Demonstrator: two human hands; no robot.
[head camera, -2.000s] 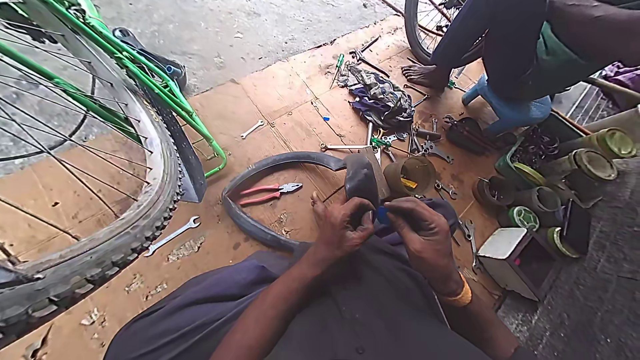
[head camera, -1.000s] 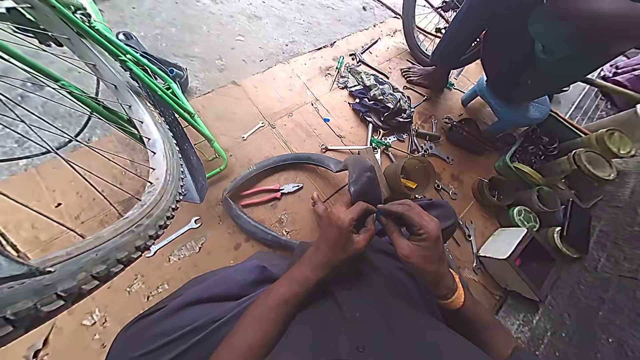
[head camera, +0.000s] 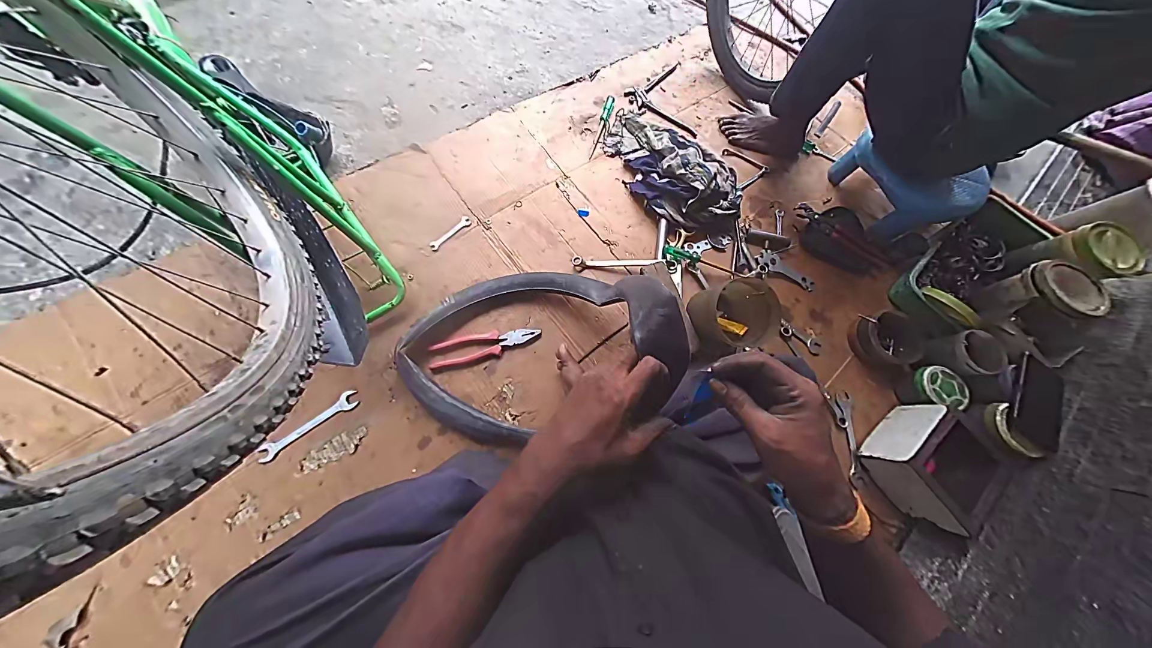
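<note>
A black rubber inner tube (head camera: 463, 423) loops over the cardboard and up across my lap. My left hand (head camera: 616, 409) is on the tube's raised, wider part, fingers bent around its lower edge. Just right of it, my right hand (head camera: 774, 409) pinches a small blue piece (head camera: 695, 400) between thumb and fingers. Inside the loop lie combination pliers with red handles (head camera: 468, 349). An open-ended wrench (head camera: 308, 427) rests left of the tube, and a smaller wrench (head camera: 450, 234) lies beyond it. An open round can (head camera: 733, 315) stands behind my hands.
A bicycle wheel (head camera: 270, 360) and green frame (head camera: 270, 171) fill the left side. Wrenches and a crumpled cloth (head camera: 688, 175) lie ahead. At right are several cans, a green bin (head camera: 909, 288) and an open box (head camera: 909, 441). Another person sits on a blue stool (head camera: 936, 193) at upper right.
My hands, close together one second ago, are now apart, the right one farther right with the blue piece showing. The other person's leg and body have shifted slightly.
</note>
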